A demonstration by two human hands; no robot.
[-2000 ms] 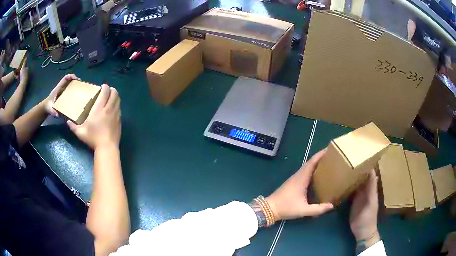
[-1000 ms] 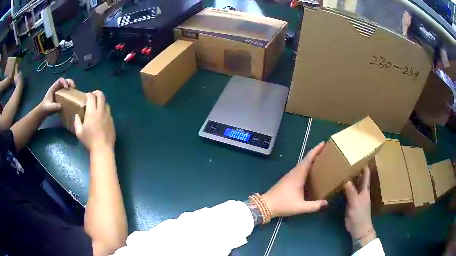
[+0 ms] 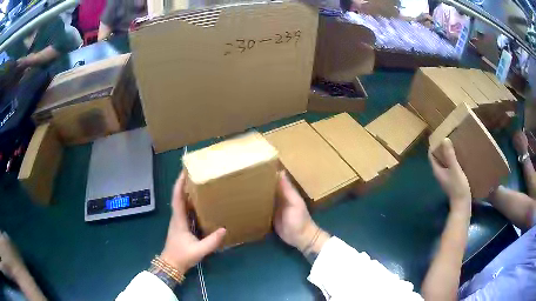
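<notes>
A brown cardboard box (image 3: 235, 203) is held upright between my two hands above the green table, its top flap closed. My left hand (image 3: 191, 235) grips its left side, thumb across the front. My right hand (image 3: 294, 214) presses on its right side. The silver bench scale (image 3: 120, 164) stands to the left with blue lit digits and nothing on its plate. Several waiting brown boxes (image 3: 311, 159) lie in a row right of the held box.
A cardboard sign (image 3: 229, 76) with "230-239" stands behind. A lone box (image 3: 41, 161) and larger carton (image 3: 82, 106) are at left. An open carton (image 3: 338, 97) of dark parts and more boxes (image 3: 438, 97) stand right. A person's hand (image 3: 452, 173) holds another box at right.
The view has turned right, so the scale and sign now appear further left. My hands still hold the box, now more upright, with my right hand on its side. The right-hand person has come into view.
</notes>
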